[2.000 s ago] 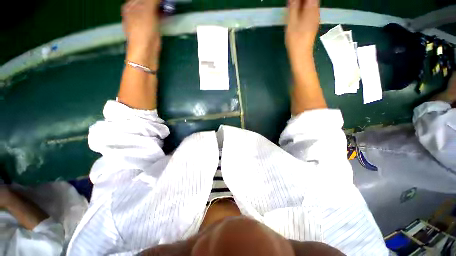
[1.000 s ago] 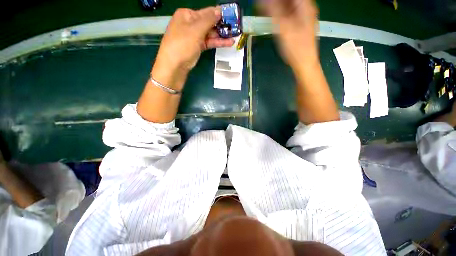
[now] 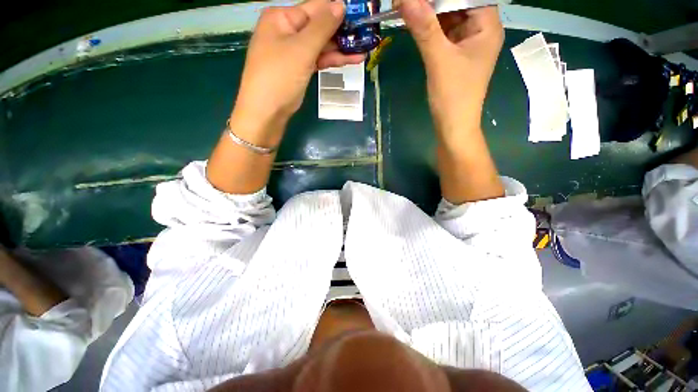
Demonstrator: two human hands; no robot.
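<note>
My left hand (image 3: 287,61) holds a small dark device housing (image 3: 358,37) with a shiny blue inside, cut off by the top edge. A yellow strip (image 3: 378,52) hangs at its lower right. My right hand (image 3: 457,69) holds slim grey metal tweezers (image 3: 389,15); their tips are over the housing. Whether the tips touch it or hold a part is too small to tell. A white sticker sheet (image 3: 341,93) with grey printed rectangles lies on the green bench below the housing, its upper end hidden behind the housing and my left hand.
White paper strips (image 3: 545,96) and a separate strip (image 3: 585,115) lie on the green bench (image 3: 153,130) to the right. Beyond are a black shapeless thing (image 3: 631,92) and dark pieces with yellow tabs (image 3: 686,96). Other people's sleeves show at left (image 3: 69,321) and right (image 3: 673,203).
My left hand moved right from the rail and holds the housing before me. My right hand, empty-looking and blurred a second ago, has come to the housing with tweezers in it.
</note>
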